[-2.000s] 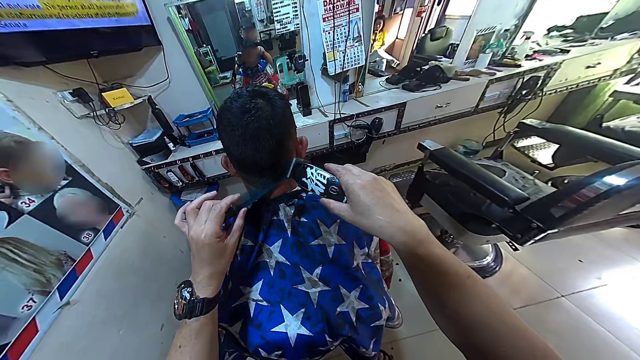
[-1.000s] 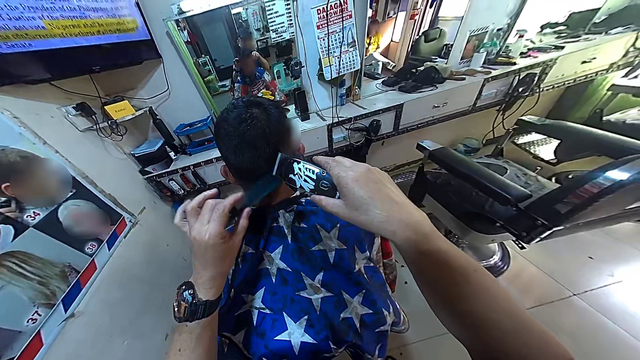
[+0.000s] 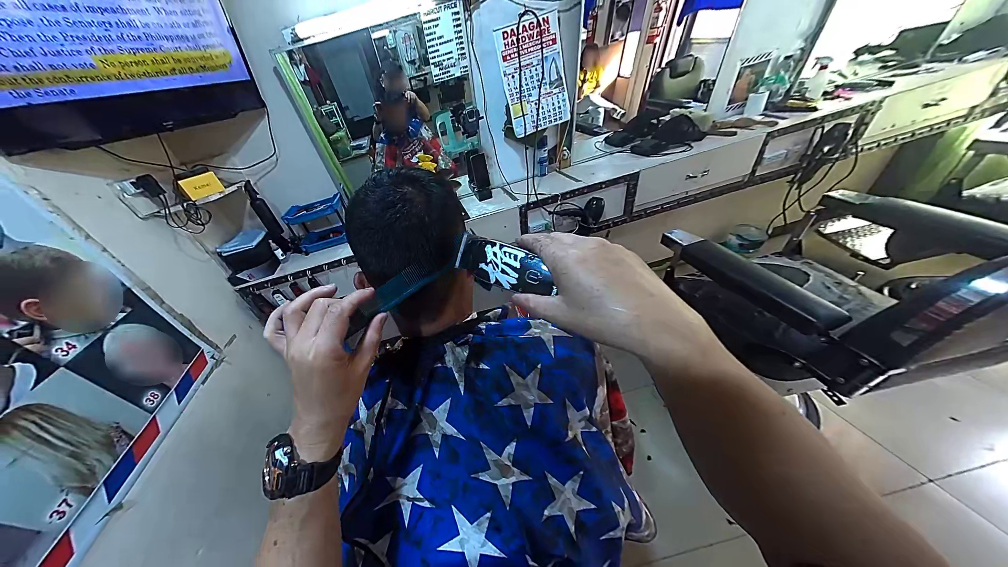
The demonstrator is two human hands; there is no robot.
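A seated person with short dark hair (image 3: 405, 224) faces away from me, wearing a blue barber cape with grey-white stars (image 3: 504, 465). My left hand (image 3: 323, 339) pinches a dark teal hair comb (image 3: 409, 285), whose teeth lie at the hair low on the back of the head. In my right hand (image 3: 598, 291) is a black hair clipper (image 3: 508, 266) with white characters on its body. The clipper's blade end meets the comb's far end at the right side of the head, near the nape. A black watch is on my left wrist.
A black barber chair (image 3: 787, 307) stands at the right. Ahead runs a white counter (image 3: 709, 169) with drawers, cables and tools beneath a mirror (image 3: 378, 110). At the left are blue trays (image 3: 313, 213), a wall screen and a poster of hairstyles.
Since one second ago, the clipper has turned flatter at the comb's far end. The comb's visible part reaches further right across the back of the head. Both tools stay in my hands.
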